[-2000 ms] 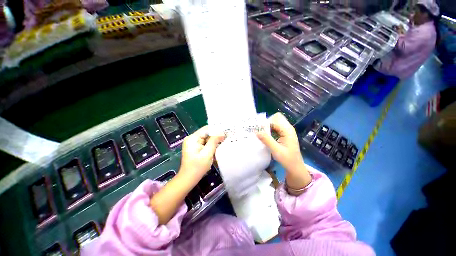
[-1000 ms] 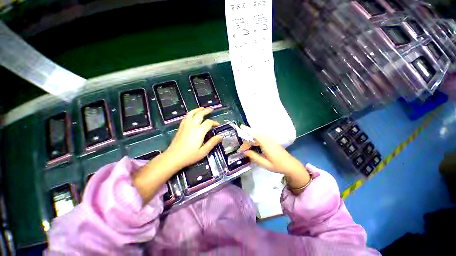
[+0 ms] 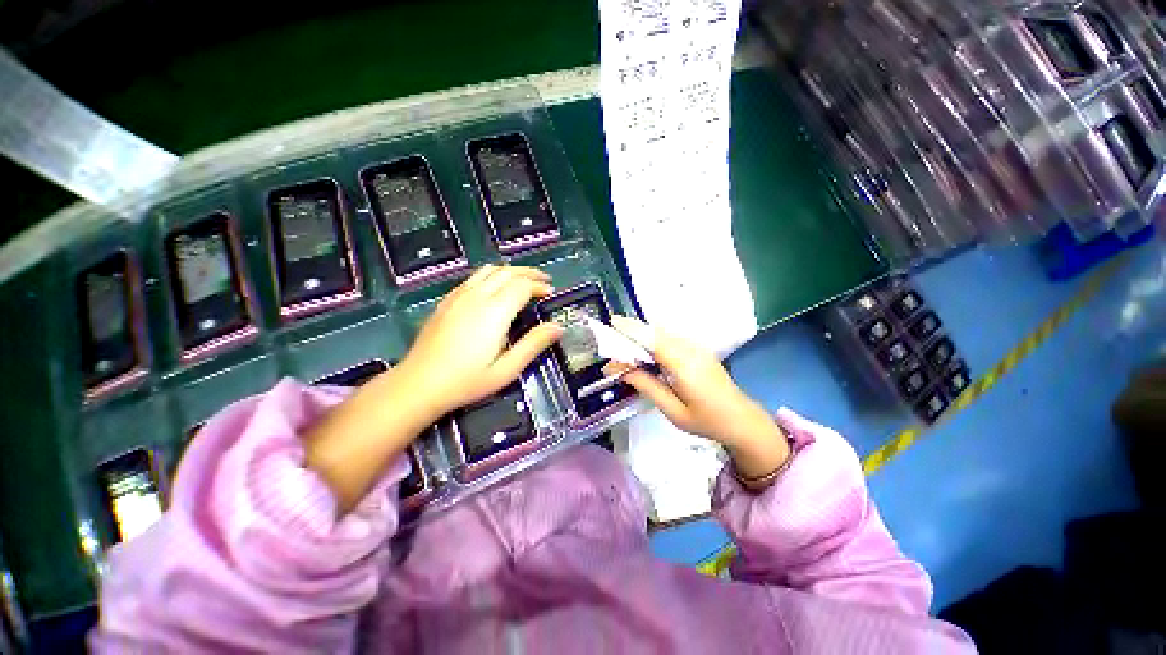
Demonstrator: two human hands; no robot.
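A clear blister tray [image 3: 384,307] holds two rows of dark phones with pink rims. My left hand [image 3: 480,335] lies over the tray, its fingertips at the upper left edge of the phone [image 3: 588,348] in the near row's right end pocket. My right hand [image 3: 684,381] is at that phone's right side and pinches a small whitish film [image 3: 619,343] over its screen. Whether the film touches the screen cannot be told. A long white printed label strip [image 3: 678,166] hangs just right of the tray.
Stacked filled trays [image 3: 972,141] stand at the upper right. A black tray of small parts [image 3: 905,352] is on the blue floor, beside a yellow floor line [image 3: 1010,374]. Another whitish strip [image 3: 77,134] hangs at the upper left. The bench [image 3: 799,205] is green.
Both hands have gone from the hanging strip down to the phone at the near row's right end. Since one second ago they have hardly moved; the view has shifted slightly.
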